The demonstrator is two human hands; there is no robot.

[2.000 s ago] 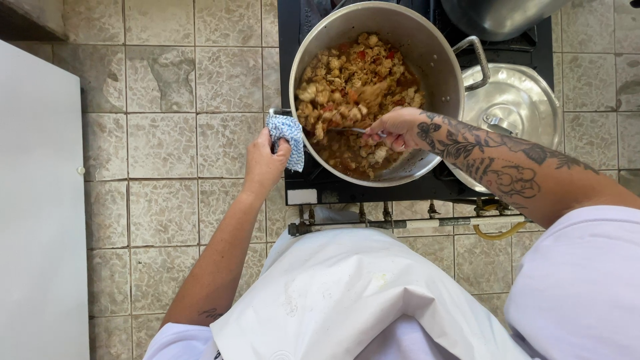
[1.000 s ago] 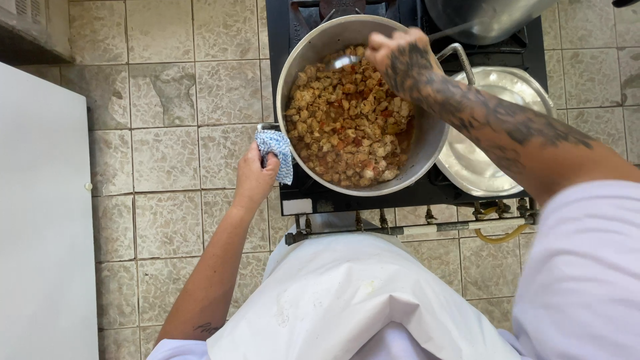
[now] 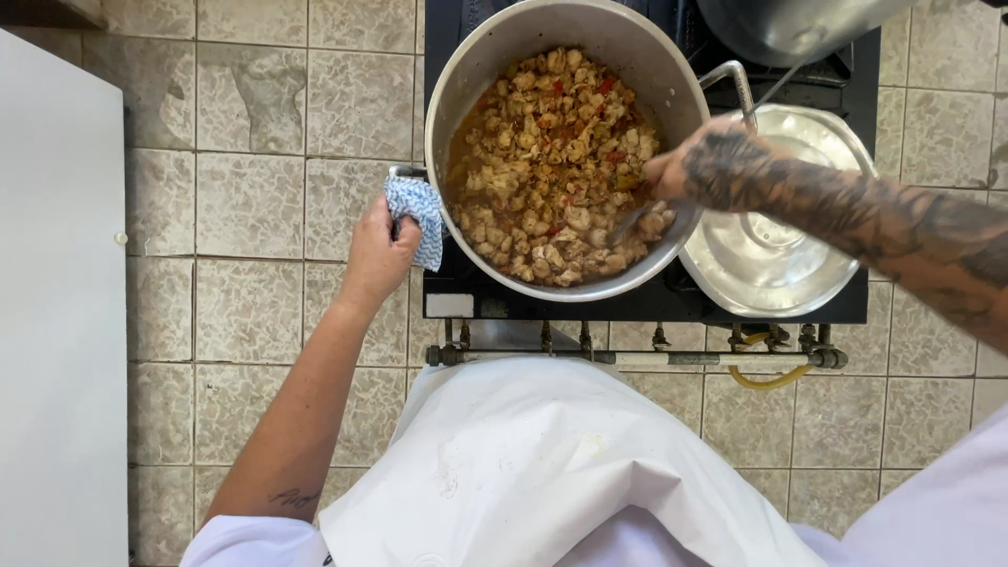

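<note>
A large metal pot (image 3: 445,118) stands on the black gas stove (image 3: 854,260), holding chunks of cooked meat (image 3: 567,157) with red pieces in brown liquid. My left hand (image 3: 383,244) grips a blue-and-white patterned cloth (image 3: 421,216) around the pot's left handle. Over the pot's right rim, my right hand (image 3: 685,169) is closed on a long metal spoon (image 3: 628,224); its bowl end lies in the food near the lower right wall, and its thin handle sticks out up and to the right past my wrist.
A metal lid (image 3: 776,276) lies on the stove right of the pot, under my right forearm. Another metal pot (image 3: 756,31) stands at the back right. The gas pipe with valves (image 3: 654,358) and a yellow hose (image 3: 772,383) run along the stove's front. A white panel (image 3: 63,315) is at far left.
My right hand has moved from above the pot's upper right part down to its right rim, and the spoon is low in the food. My left hand has stayed at the cloth-covered handle.
</note>
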